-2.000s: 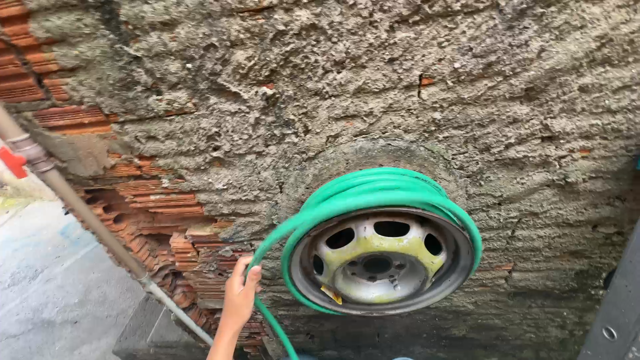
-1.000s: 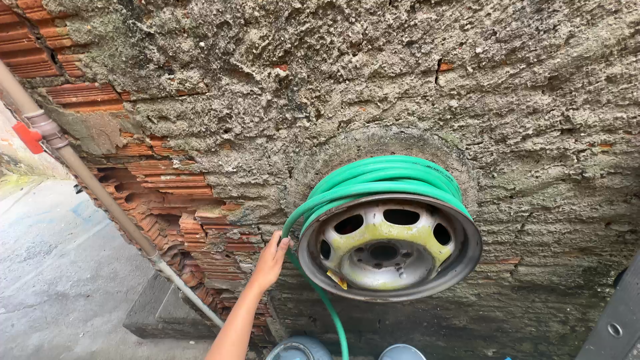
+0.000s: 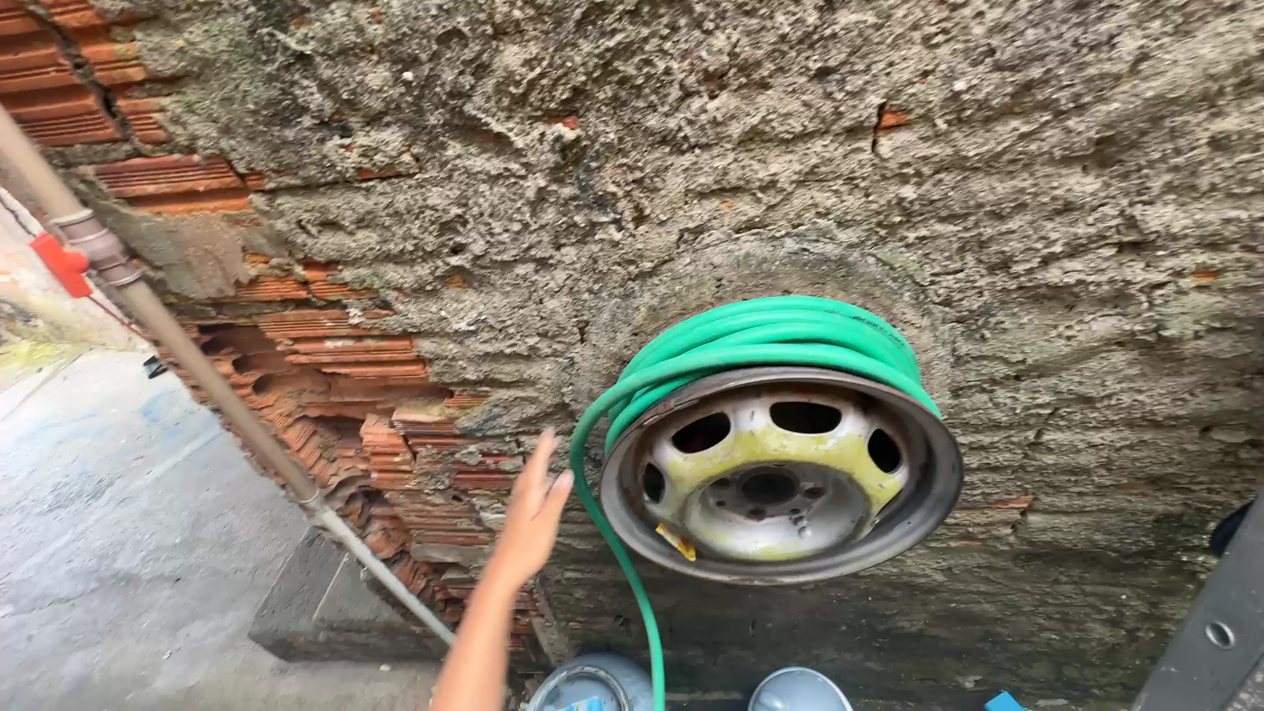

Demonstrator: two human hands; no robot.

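Note:
A green garden hose (image 3: pixel 770 331) lies in several coils around a steel wheel rim (image 3: pixel 780 484) mounted on the rough wall. The rim's face is silver with worn yellow paint, and a small yellow piece (image 3: pixel 675 541) is on its lower left edge. From the rim's left side, one length of hose hangs down past the bottom of the view. My left hand (image 3: pixel 538 509) is just left of that hanging length, fingers extended and apart, holding nothing; it looks slightly blurred. My right hand is out of view.
A brown pipe (image 3: pixel 212 385) with a red valve handle (image 3: pixel 61 265) runs diagonally at left, before exposed broken bricks (image 3: pixel 341 365). Below stand a grey-blue container (image 3: pixel 592 683) and a round light-blue one (image 3: pixel 798 691). A grey concrete block (image 3: pixel 341 602) and a dark metal bar (image 3: pixel 1210 632) flank them.
My left hand has let go of the hose and opened beside it. The loose loop at the rim's left side, seen two seconds ago, now lies closer around the rim.

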